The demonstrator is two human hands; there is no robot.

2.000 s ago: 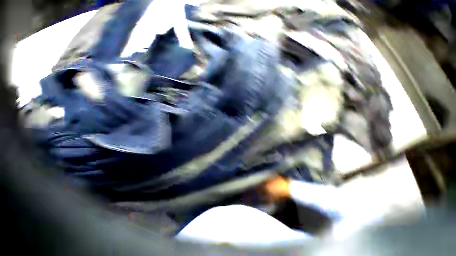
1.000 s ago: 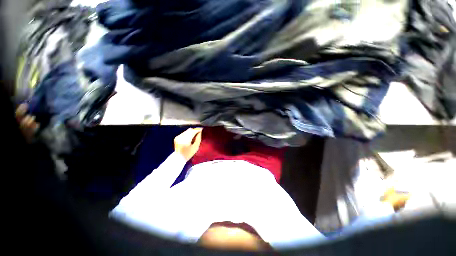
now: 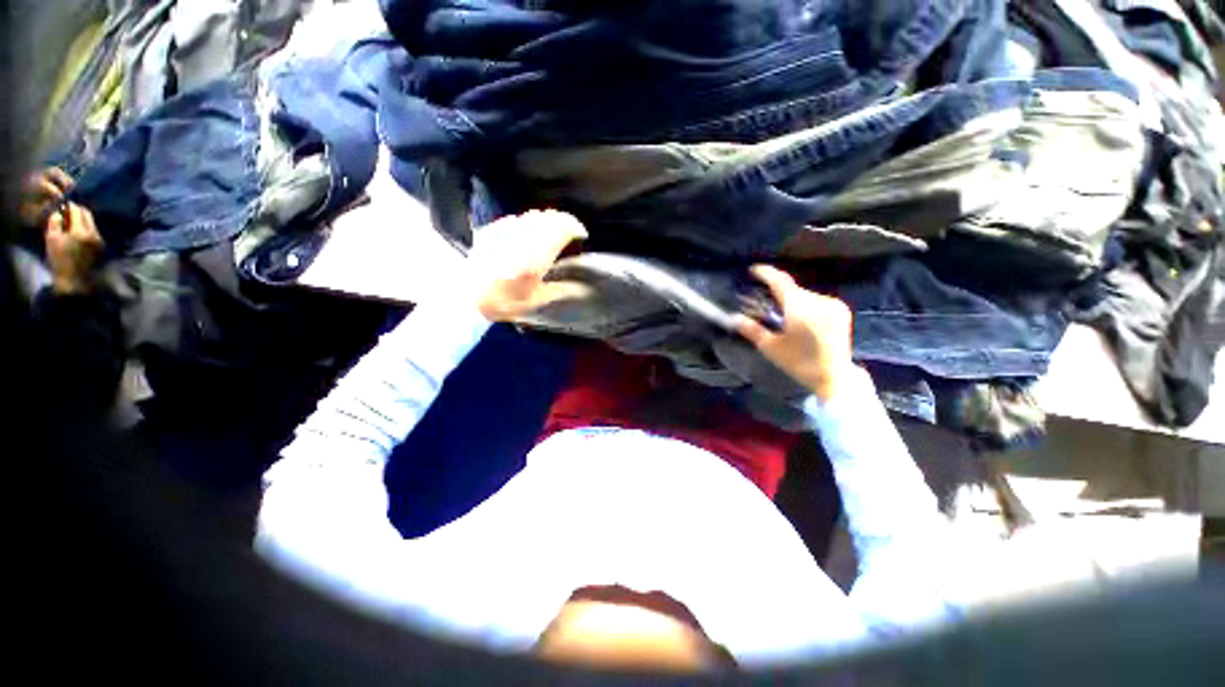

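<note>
A heap of dark blue denim garments with grey reverse sides [image 3: 645, 81] lies on the white table [image 3: 383, 248] in front of me. My left hand [image 3: 531, 262] grips the grey edge of a garment [image 3: 631, 289] at the table's near edge. My right hand [image 3: 799, 329] grips the same garment further right, with a small dark part between thumb and fingers. The cloth is stretched between both hands. Whether my right hand also holds a tool, I cannot tell.
At the far left, another person's hands [image 3: 70, 235] hold a blue denim garment [image 3: 195, 168]. More grey garments [image 3: 1182, 228] hang over the table at the right. Pale flat items [image 3: 1102, 503] lie below the table edge at the lower right.
The view has steadied after swinging. My left hand has moved up from near my waist onto the cloth. My right hand has moved from the lower right to the garment and taken hold of it.
</note>
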